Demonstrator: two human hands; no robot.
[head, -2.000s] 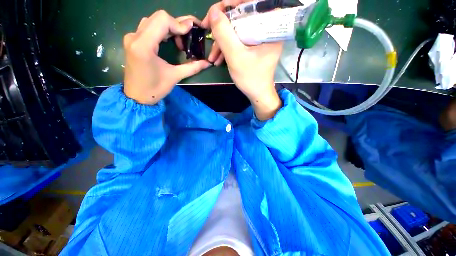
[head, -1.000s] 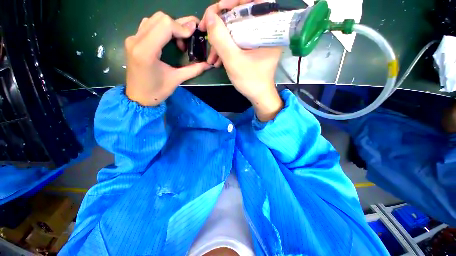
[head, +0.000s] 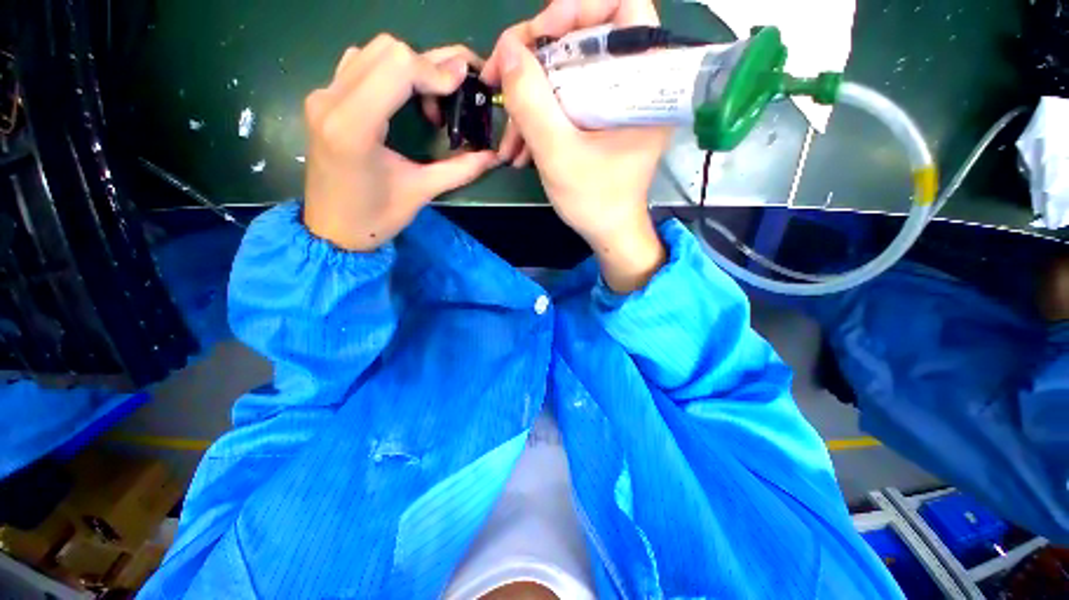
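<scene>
My left hand [head: 373, 141] holds a small black component [head: 471, 114] between thumb and fingers over the green bench. My right hand [head: 586, 152] grips a whitish dispensing syringe [head: 633, 89] with a printed label, lying nearly level. Its thin yellowish tip [head: 497, 101] points left and meets the component's right side. A green adapter [head: 741, 89] caps the syringe's rear, and a clear air hose [head: 897, 117] with a yellow band loops down from it. The fingers partly hide the component.
The green bench [head: 293, 70] has white specks at left. A black tray [head: 70, 223] stands at far left. White paper [head: 809, 35] lies behind the adapter. A crumpled white tissue [head: 1046, 162] is at far right. Another person's blue sleeve [head: 938, 363] is at right.
Both hands, the component and the syringe have shifted slightly right and down in the picture. The grip on both looks the same. The hose loop sits a little lower.
</scene>
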